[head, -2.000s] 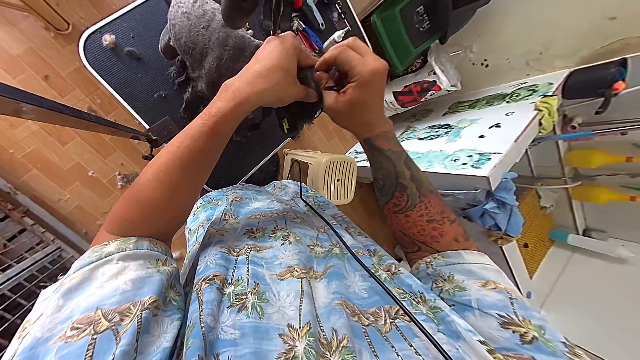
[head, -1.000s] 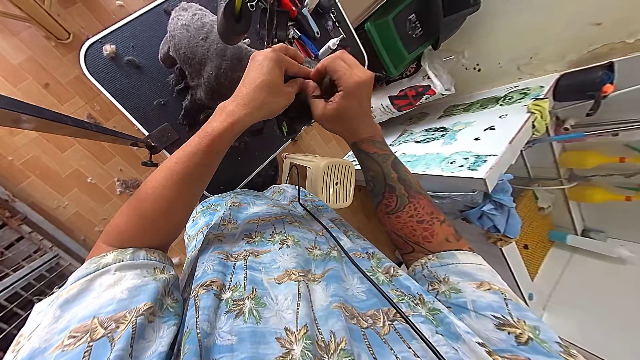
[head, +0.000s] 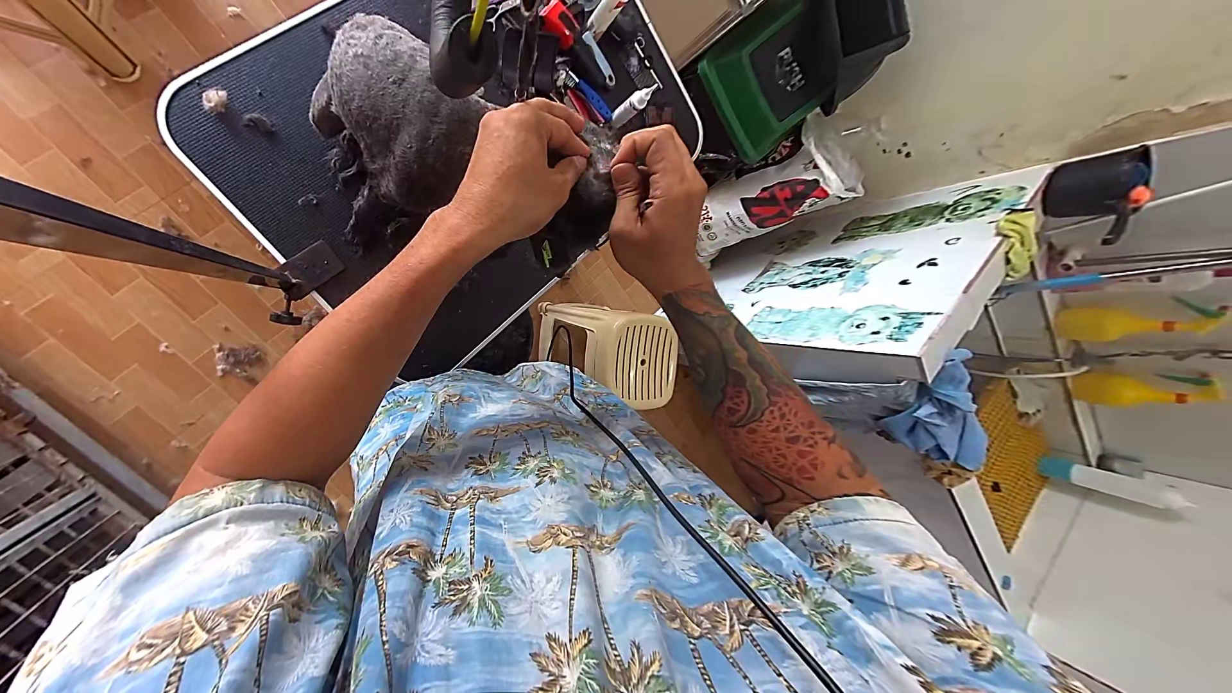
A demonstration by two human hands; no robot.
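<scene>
A dog with a grey clipped coat (head: 395,115) is on a black ribbed grooming table (head: 241,144) with a white rim. At the dog's darker, fluffy end, beside the table's right part, my left hand (head: 529,164) has thumb and index finger pinched together at the fur. My right hand (head: 654,192) is curled just to the right, its thumb against its fingers, touching or very near the same fur. What lies between the fingertips of either hand is too small to tell. Beyond my hands lie combs and other grooming tools (head: 587,96), and a small white bottle (head: 633,106).
A grooming arm's black padded part (head: 462,58) stands over the dog. A green and black bin (head: 770,77), a printed bag (head: 770,197) and a painted white box (head: 866,279) are at right. A beige plastic container (head: 611,351) is below my hands. A metal bar (head: 135,236) crosses at left.
My hands, close together one and two seconds ago, now stand a little apart, with grey fur showing between them. The dog's body stays at the left of my left hand.
</scene>
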